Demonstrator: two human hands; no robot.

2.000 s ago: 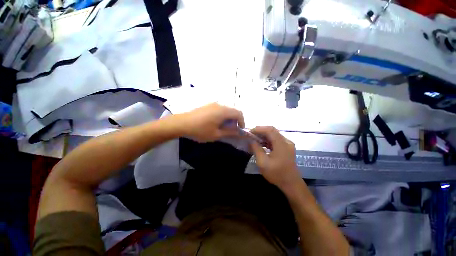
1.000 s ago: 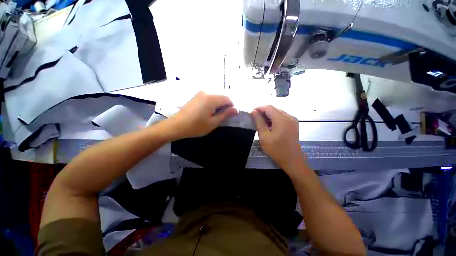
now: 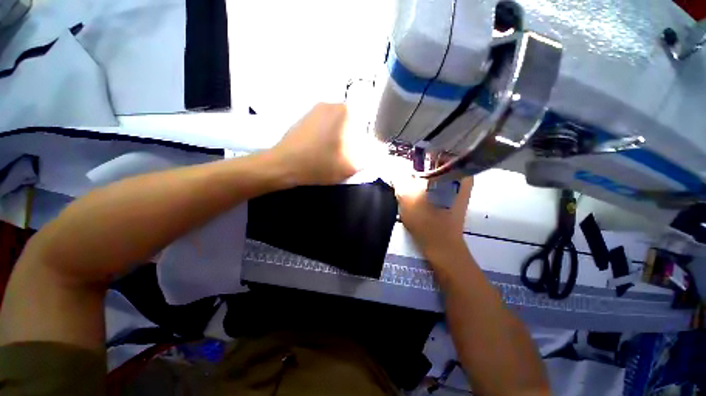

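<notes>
A black fabric panel [image 3: 321, 224] lies over the table's front edge, its upper edge at the needle area. My left hand [image 3: 319, 147] is on its upper left edge; its fingertips are lost in the glare. My right hand [image 3: 435, 209] is at the panel's upper right corner, partly hidden by the machine head and a small grey block [image 3: 443, 193]. The white sewing machine [image 3: 464, 85] with a blue stripe stands over both hands. The needle area [image 3: 418, 158] is brightly lit, so the pale edge piece and the fingers' exact hold cannot be made out.
Black shears [image 3: 556, 251] lie right of my right hand, with dark offcuts [image 3: 594, 240] beside them. White pieces with black strips [image 3: 147, 66] lie at left. A grey scale band [image 3: 511, 292] runs along the front edge. More cloth hangs below.
Both hands and the black panel's upper edge have moved from in front of the machine to beneath its head. The view has shifted closer to the machine.
</notes>
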